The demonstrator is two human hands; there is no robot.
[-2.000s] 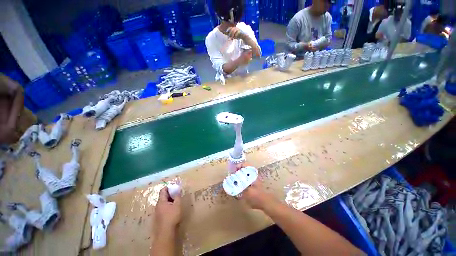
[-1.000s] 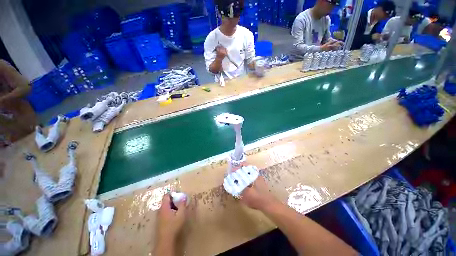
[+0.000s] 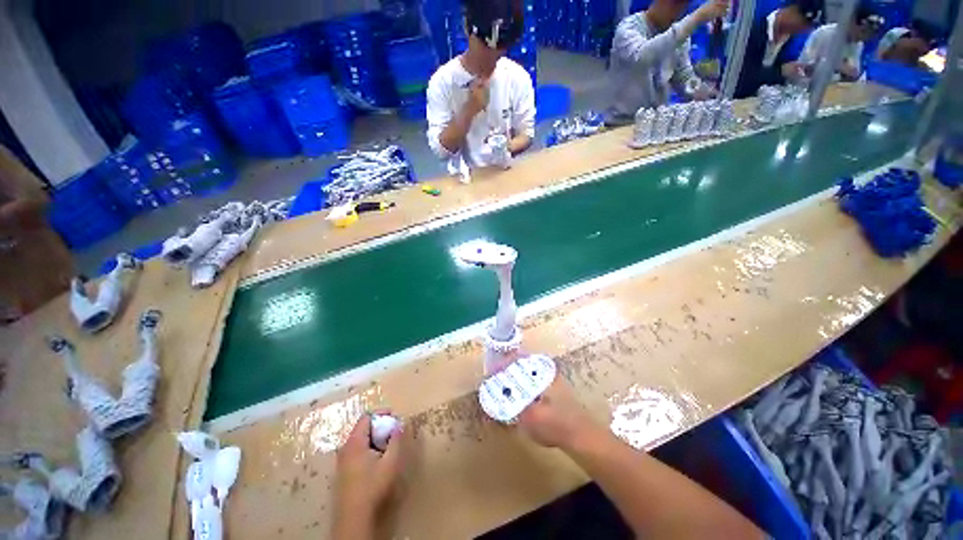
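Observation:
The assembled two-arm unit [image 3: 505, 306] stands over the near bench edge, one oval foot up over the green belt and the other facing me low down. My right hand [image 3: 551, 413] holds it at the lower oval foot; the fingers behind the foot are partly hidden. My left hand [image 3: 367, 461] is closed around a small white round piece [image 3: 383, 425], whose top shows between thumb and fingers. The two hands are apart.
White lobed pieces [image 3: 207, 477] lie by the cardboard sheet [image 3: 174, 369], which bears grey units [image 3: 125, 392]. The green belt [image 3: 591, 243] runs beyond my hands. Loose arms fill a bin [image 3: 845, 448] at right. A blue bundle [image 3: 892, 211] lies far right. People sit across the belt.
My left hand has turned slightly and moved a little right, with the white piece facing up more. The lower oval foot has tilted slightly. The person across has lowered a hand's work.

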